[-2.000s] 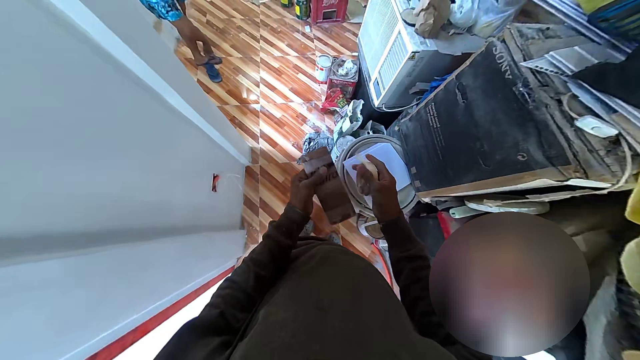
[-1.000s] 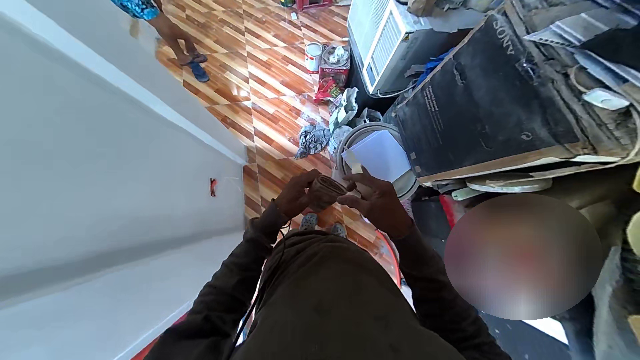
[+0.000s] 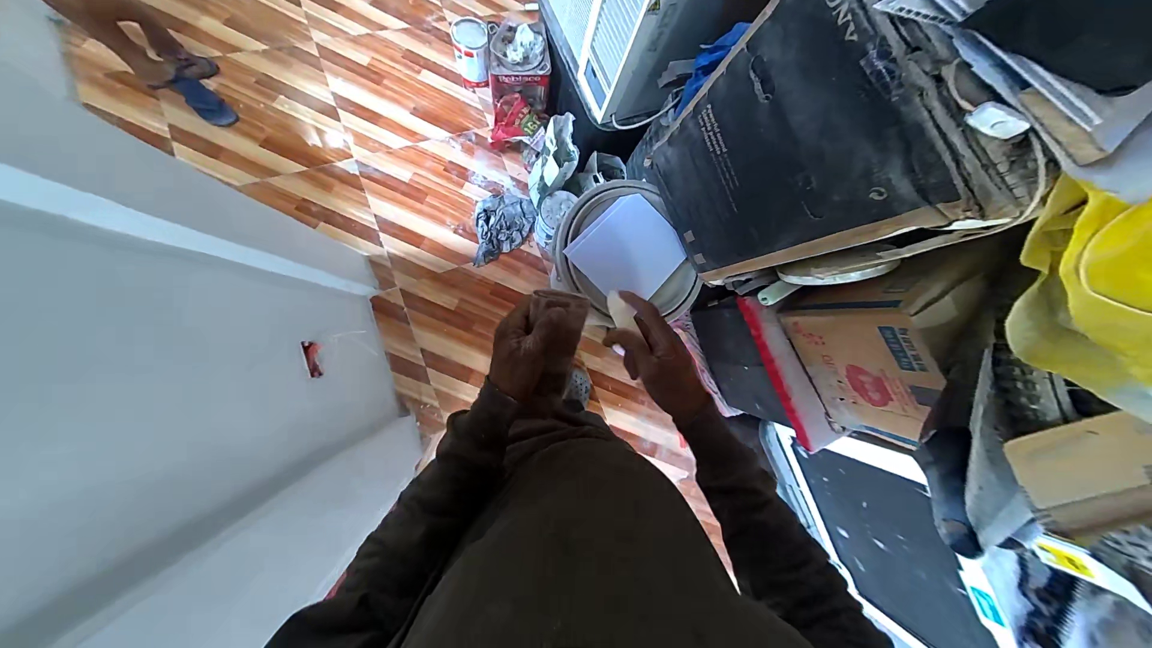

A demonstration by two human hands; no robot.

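My left hand [image 3: 520, 353] is closed around a brown object [image 3: 560, 324], perhaps folded cardboard or sandpaper, held upright in front of my body. To its right, my right hand [image 3: 661, 360] grips a small off-white piece [image 3: 622, 312] between thumb and fingers; its material cannot be told. The two hands are apart. Just beyond them stands a round bucket [image 3: 560, 261] with a white square sheet [image 3: 630, 247] lying on its top.
A grey wall [image 3: 180, 360] rises at the left. Crumpled plastic [image 3: 502, 227], a paint can [image 3: 470, 49] and a clear jar [image 3: 519, 72] stand on the floor. A large black carton [image 3: 801, 135] is at the right. A person's foot in a blue slipper [image 3: 205, 99] shows at the upper left.
My hands were together at the brown object one second ago; now my right hand is apart from it with the off-white piece. The brown object was lower and more spread out two seconds ago.
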